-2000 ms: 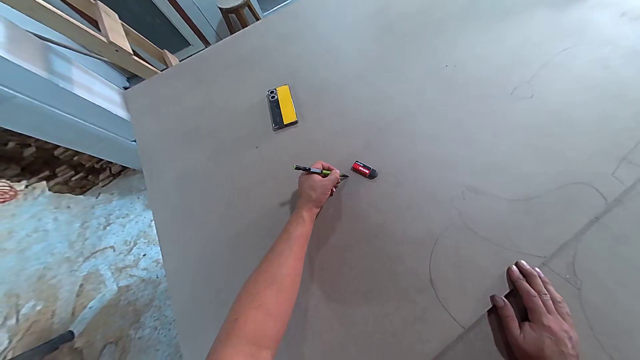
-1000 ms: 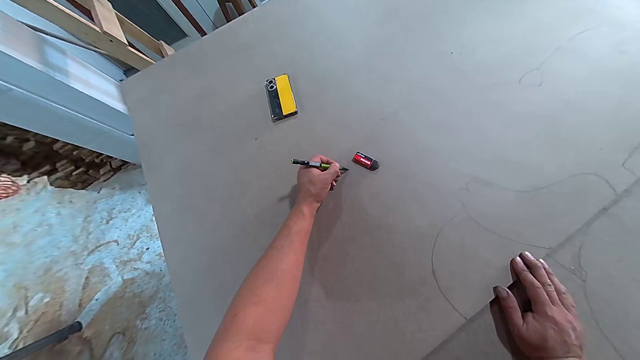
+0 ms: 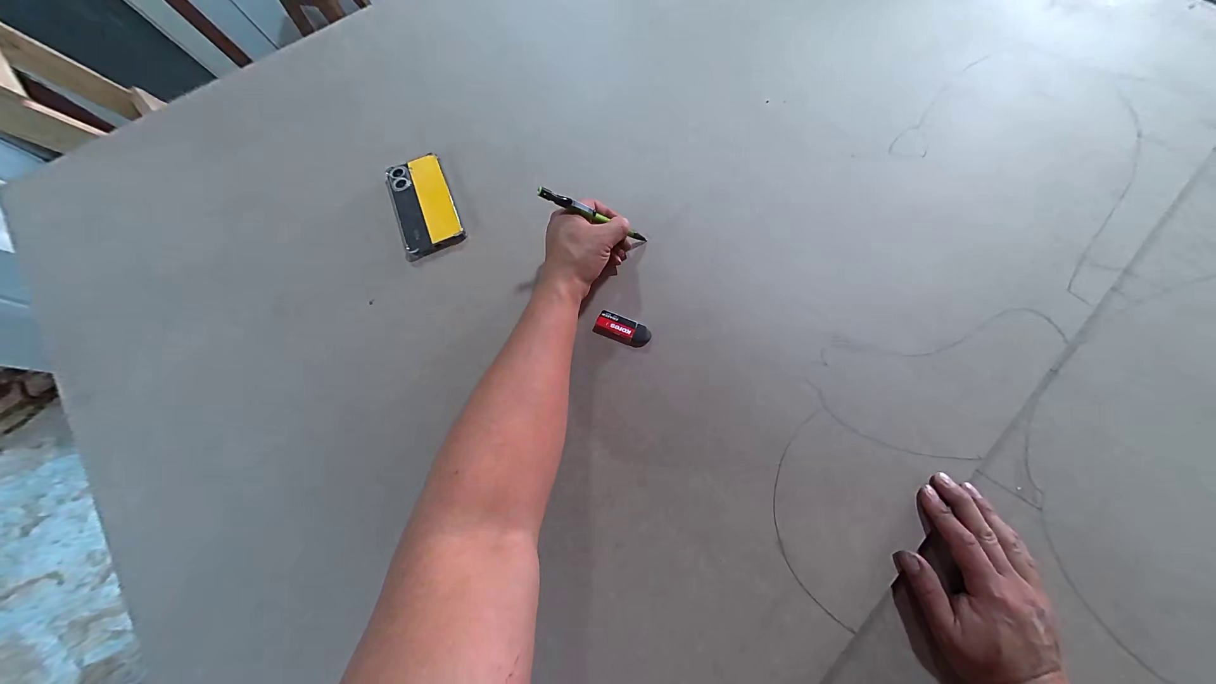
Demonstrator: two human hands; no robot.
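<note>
My left hand (image 3: pixel 587 249) holds a slim black-and-green pencil or pen (image 3: pixel 591 215) between thumb and fingers, its dark tip at the grey board's surface. Just below that hand lies an eraser (image 3: pixel 621 329) in a red and black sleeve, not touched. My right hand (image 3: pixel 988 579) rests palm down at the lower right, across a seam in the grey surface (image 3: pixel 684 532), holding nothing. Thin curved pencil lines (image 3: pixel 777 494) run near its fingers and further up the surface. A smartphone (image 3: pixel 425 206) with a yellow and black back lies to the left of the pencil.
The surface's left edge drops toward a floor (image 3: pixel 57 560) with pale, patchy covering. Wooden framing (image 3: pixel 71 81) stands beyond the upper-left edge, with a brown wooden stool or chair part (image 3: pixel 318 13) beside it. The seam (image 3: pixel 1092 318) crosses the right side diagonally.
My left hand has moved with the pencil from the left side of the eraser to beyond it. My right hand stays flat near the seam. The view has shifted.
</note>
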